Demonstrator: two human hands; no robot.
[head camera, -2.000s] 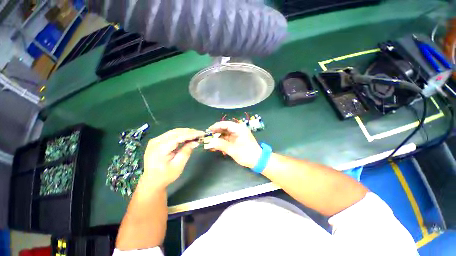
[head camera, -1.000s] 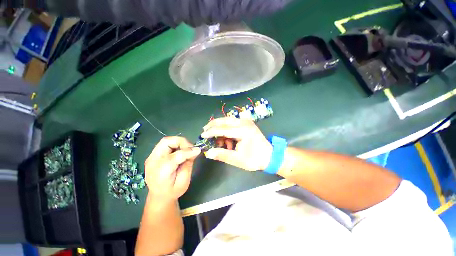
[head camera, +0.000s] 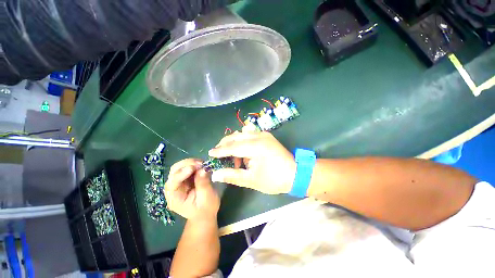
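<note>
My right hand (head camera: 260, 161), with a blue band at the wrist, holds a small green circuit board (head camera: 221, 163) between thumb and fingers. My left hand (head camera: 191, 190) pinches the left end of the same piece with its fingertips; its exact grip is partly hidden. Both hands are close together above the mat. Main boards (head camera: 270, 117) with white and blue parts and short red wires lie in a row just beyond my right hand. A loose pile of small green boards (head camera: 157, 195) lies left of my left hand.
A black divided bin (head camera: 133, 217) with green boards stands far left. The round fume hood (head camera: 220, 68) on a grey ribbed hose hangs beyond my hands. A small black tray (head camera: 341, 32) and black iron stand (head camera: 431, 40) are upper right. A thin solder wire (head camera: 142, 125) reaches towards my left hand.
The view has turned and shifted, so the hood and bin appear moved. Both hands stay together; the piece between them now shows as a green board, held flatter than two seconds ago.
</note>
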